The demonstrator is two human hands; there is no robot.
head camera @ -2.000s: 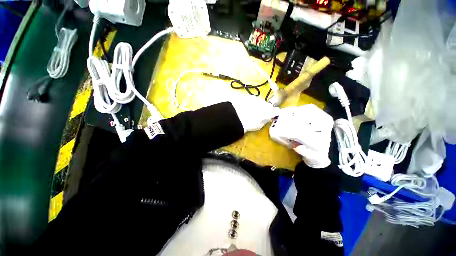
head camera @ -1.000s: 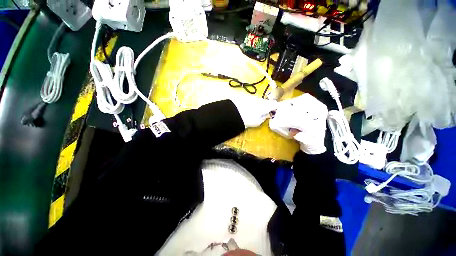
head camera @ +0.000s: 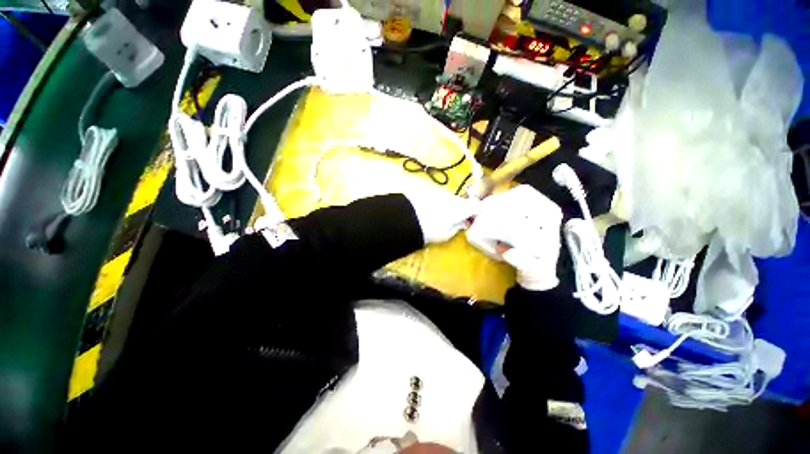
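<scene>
A white socket block (head camera: pixel 511 220) is over the right part of the yellow mat (head camera: pixel 355 120). My right hand (head camera: pixel 537 259), in a white glove, holds it from the right and below. My left hand (head camera: pixel 444 218), also gloved, has its fingertips at the block's left end; what they pinch there is too small and blurred to tell. A wooden-handled stick (head camera: pixel 526 166) lies just above the block. A white test lead (head camera: pixel 432 121) curves over the mat to the stick's lower end. A thin black lead (head camera: pixel 426 167) is looped on the mat.
Fixed white sockets (head camera: pixel 343 55) stand at the mat's top left. A green circuit board (head camera: pixel 453 104) and a red-lit meter (head camera: pixel 537 44) are behind. Corded blocks lie at left, one on the green belt (head camera: pixel 53 310). Plastic bags (head camera: pixel 710 160), a bundled cord (head camera: pixel 592 266) and a blue bin are right.
The view has shifted, showing more of the meters at the back. The corded block on the belt has come further into view, nearer me. Both hands stay at the block.
</scene>
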